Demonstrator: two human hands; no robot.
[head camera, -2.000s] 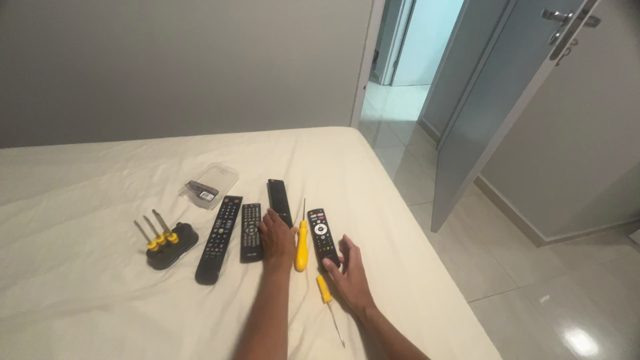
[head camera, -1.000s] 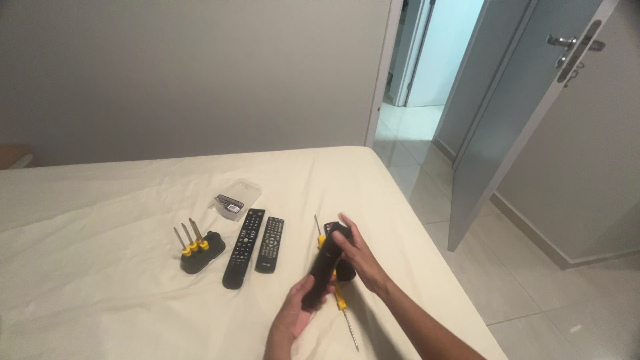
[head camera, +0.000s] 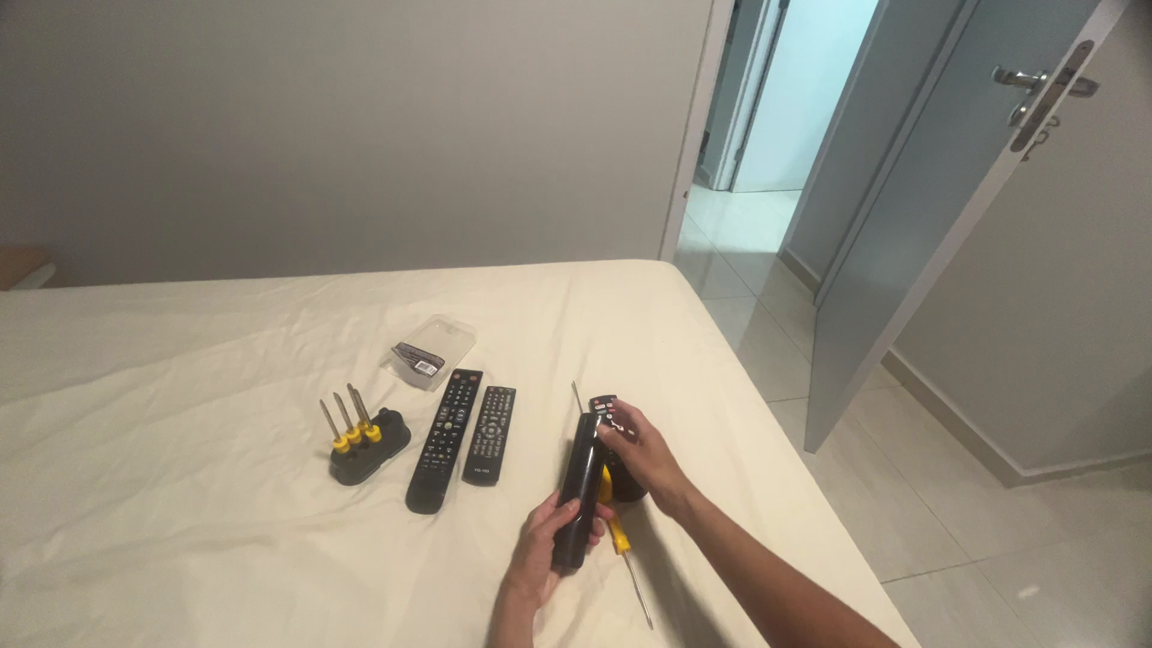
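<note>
A black remote control (head camera: 581, 486) is raised off the bed, its glossy, buttonless side showing. My left hand (head camera: 543, 546) is closed around its lower end. At its upper end, my right hand (head camera: 641, 454) touches it with the fingers. Beneath the hands, another black remote with coloured buttons (head camera: 603, 404) lies partly hidden. A yellow-handled screwdriver (head camera: 620, 535) points its shaft toward me, and a second screwdriver's metal shaft (head camera: 577, 397) shows beyond the held remote. To the left lie a long black remote (head camera: 444, 441) and a shorter one (head camera: 491, 436), buttons up.
A black holder (head camera: 373, 455) with several yellow-collared bits stands on the left. Behind the remotes lies a clear plastic case (head camera: 448, 340) with a printed card. The bed's edge (head camera: 765, 441) runs along the right, beside a tiled floor and an open door (head camera: 936, 180).
The remote, lying on the bed under my left hand two seconds ago, is now lifted in my hands. Since one second ago it has been tilted more upright, and my right hand is at its upper end.
</note>
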